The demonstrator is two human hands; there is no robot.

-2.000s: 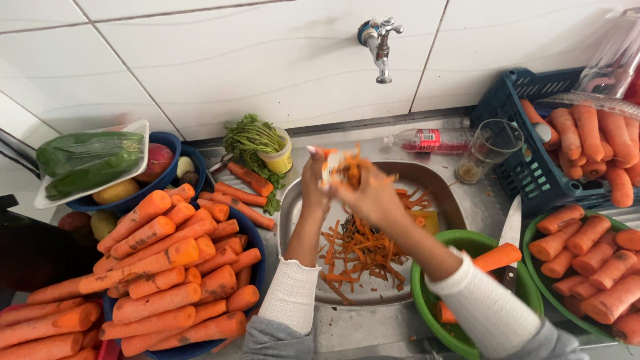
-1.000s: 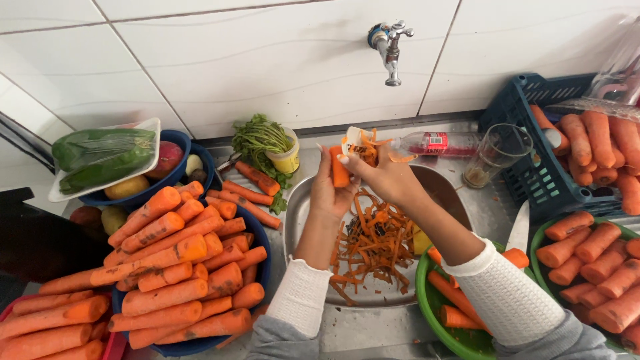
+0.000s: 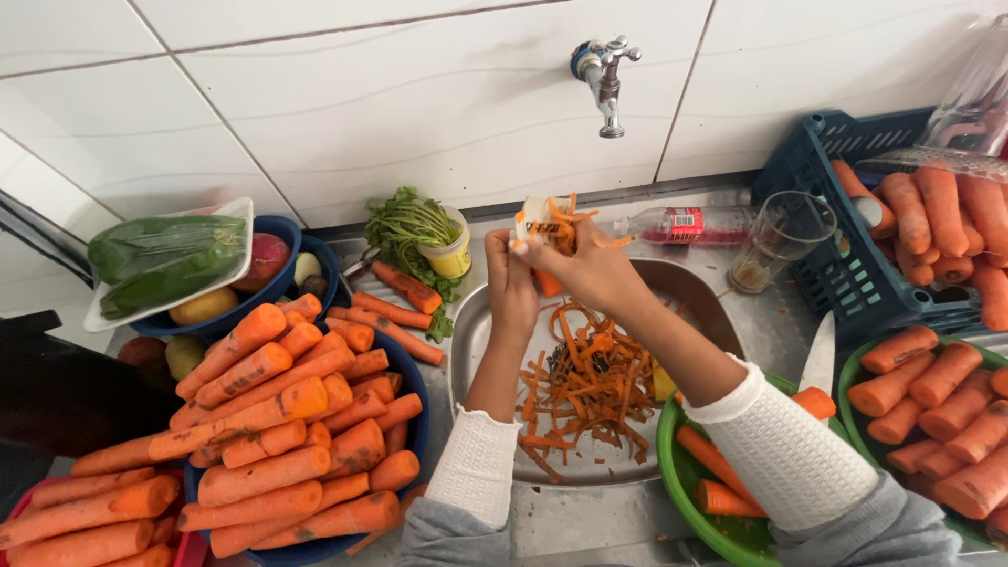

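Both of my hands meet above the stainless steel sink basin (image 3: 465, 339). My left hand (image 3: 510, 287) is closed around a carrot (image 3: 549, 283), which is largely hidden behind the fingers. My right hand (image 3: 587, 264) grips a white peeler (image 3: 537, 213) against it, with orange shavings clinging to the blade. A heap of carrot peelings (image 3: 587, 378) lies in the basin below. Right of the basin, a green bowl (image 3: 677, 480) holds carrots, beside a knife (image 3: 820, 354). To the left, a blue bowl (image 3: 417, 394) is piled with carrots (image 3: 268, 472) bearing dark spots.
A chrome tap (image 3: 608, 87) juts from the tiled wall. Behind the basin lie a plastic bottle (image 3: 685, 225) and a glass (image 3: 780, 236). A blue crate (image 3: 843, 276) and another green bowl (image 3: 854, 394) of carrots are right. Wrapped green peppers (image 3: 173, 260), greens (image 3: 409, 224) and a red container (image 3: 193, 543) are left.
Two seconds ago my hands were slightly apart from their present pose; the carrot showed more plainly one second ago. Shavings now hang from the peeler. The view has shifted slightly.
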